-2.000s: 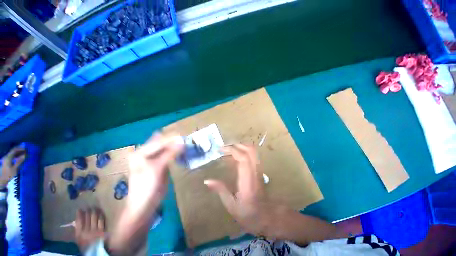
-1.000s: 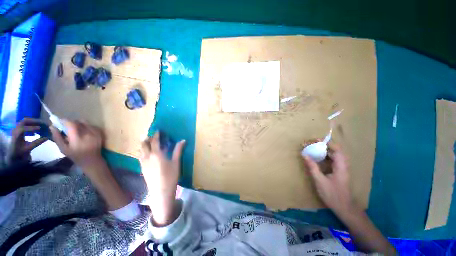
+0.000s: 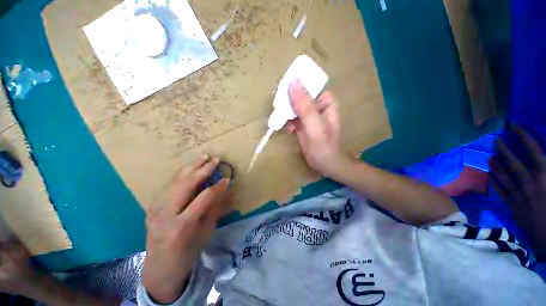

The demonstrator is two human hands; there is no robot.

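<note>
My left hand (image 3: 185, 206) holds a dark-blue piece (image 3: 211, 178) with a black loop (image 3: 226, 170) at the near edge of the cardboard sheet (image 3: 239, 77). Fingers hide much of the piece. My right hand (image 3: 317, 125) is closed around the white glue bottle (image 3: 304, 75). Its long thin nozzle (image 3: 261, 148) points down and left, its tip a short way right of the loop and not touching it. A white round disc (image 3: 146, 36) lies on the white square (image 3: 188, 45) at the sheet's far left.
Two loose pointed tips (image 3: 224, 27) lie on the mat. A dried glue patch (image 3: 27, 80) is left of it. A neighbour's hand (image 3: 13, 263) and cardboard (image 3: 36, 209) with a dark-blue piece are at far left. A cardboard strip (image 3: 470, 60), blue bins (image 3: 479, 154) and another dark hand (image 3: 521, 173) are at right.
My left hand has moved from beside the mat onto its near edge with the dark-blue piece. The glue bottle is now tipped, nozzle down towards the left hand. The view has shifted and turned.
</note>
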